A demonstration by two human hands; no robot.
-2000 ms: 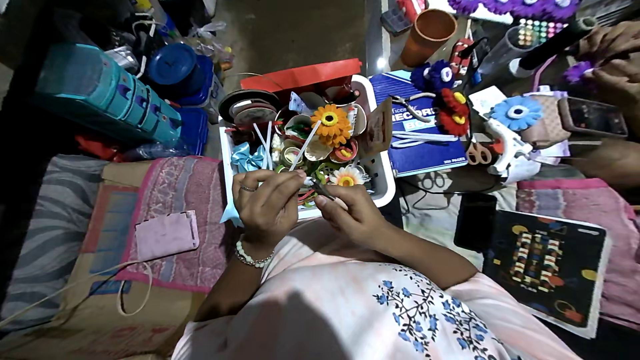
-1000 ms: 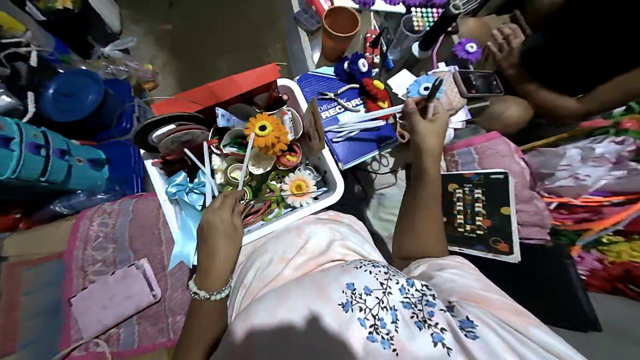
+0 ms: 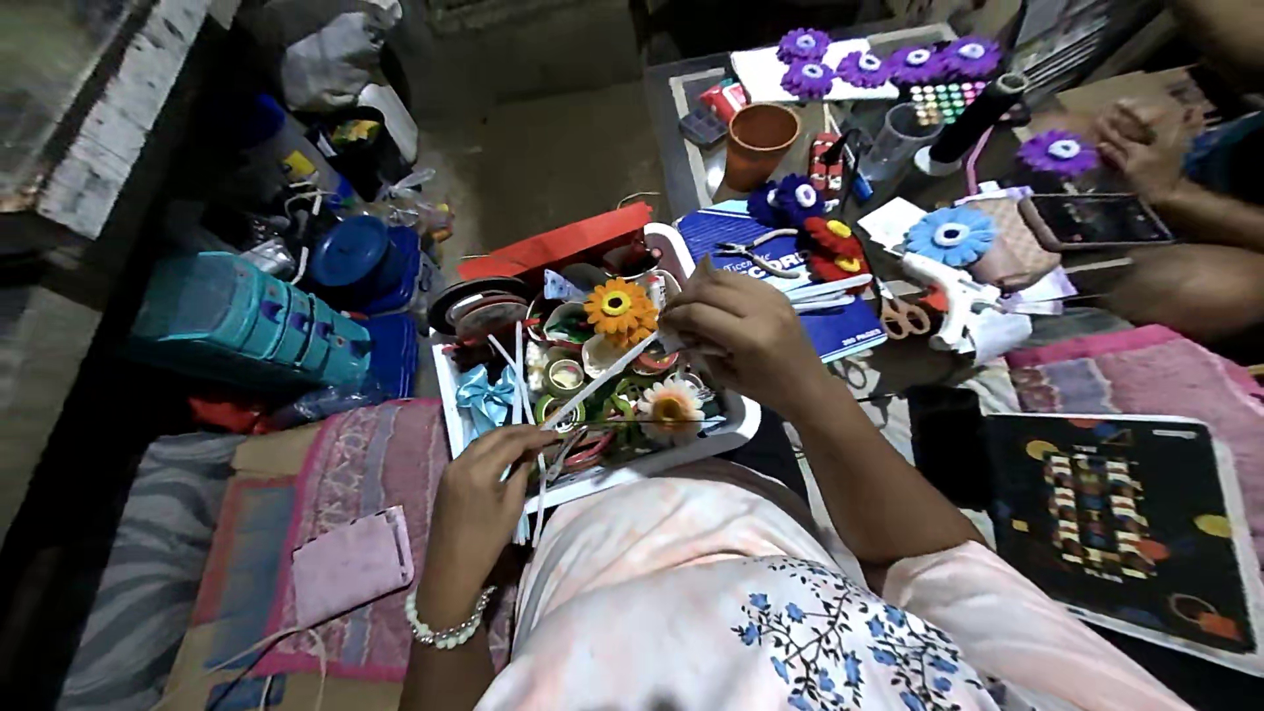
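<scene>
My left hand (image 3: 494,474), with a beaded bracelet, pinches a thin wire and the lower end of a white strip (image 3: 602,377) over the front of the white basket (image 3: 746,420). My right hand (image 3: 736,331) is closed near the strip's upper end; its fingertips are partly hidden, and a small brownish piece shows above it. In the basket lie an orange fabric flower (image 3: 620,311), a white and peach flower (image 3: 671,408), a light blue ribbon bow (image 3: 486,397), rolls of tape (image 3: 566,375) and ribbon spools (image 3: 484,304).
Right of the basket, pliers (image 3: 758,259) lie on a blue record book (image 3: 849,336), near scissors (image 3: 904,318), a white glue gun (image 3: 948,296) and a terracotta-coloured cup (image 3: 760,143). Another person's hand (image 3: 1136,148) is at the upper right. Teal drawers (image 3: 252,321) stand left.
My right hand has come back from beside the blue flower to over the basket. The dark tool it held there no longer shows in it. The view has shifted.
</scene>
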